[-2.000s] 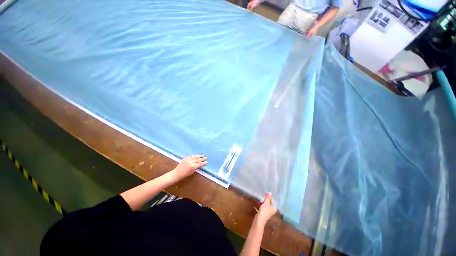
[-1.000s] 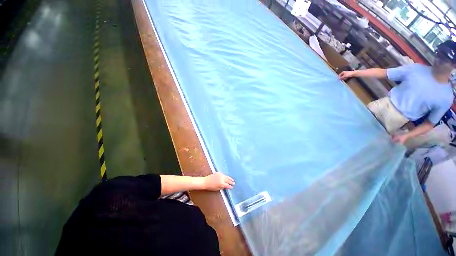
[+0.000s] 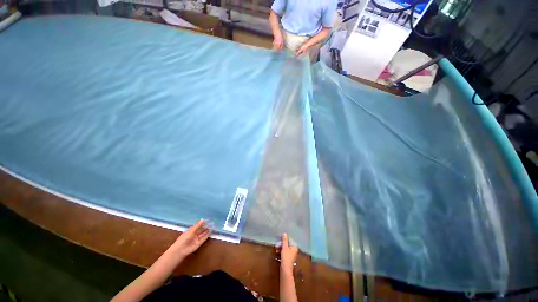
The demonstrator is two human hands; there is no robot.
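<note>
Sheer light-blue fabric (image 3: 130,112) lies over the table, denser at the left and see-through at the right. My left hand (image 3: 196,235) is at its near edge by the white edge line, with some cloth at the fingertips. My right hand (image 3: 287,252) pinches the near edge of the see-through part between thumb and fingers. A pale rectangle with a dark centre (image 3: 236,210) lies near the cut end, between my hands. A folded turquoise strip (image 3: 314,177) runs across the cloth to the right of my right hand.
A second person (image 3: 302,23) stands across the table with both hands at the far edge of the cloth. A turquoise fabric roll (image 3: 484,112) is at the far right. Metal rails (image 3: 358,253) show through the cloth. The brown table edge (image 3: 118,236) runs along the near side.
The view has swung back from the left. My right hand is in the picture again on the cloth edge. The second person's hands are closer together near the folded strip.
</note>
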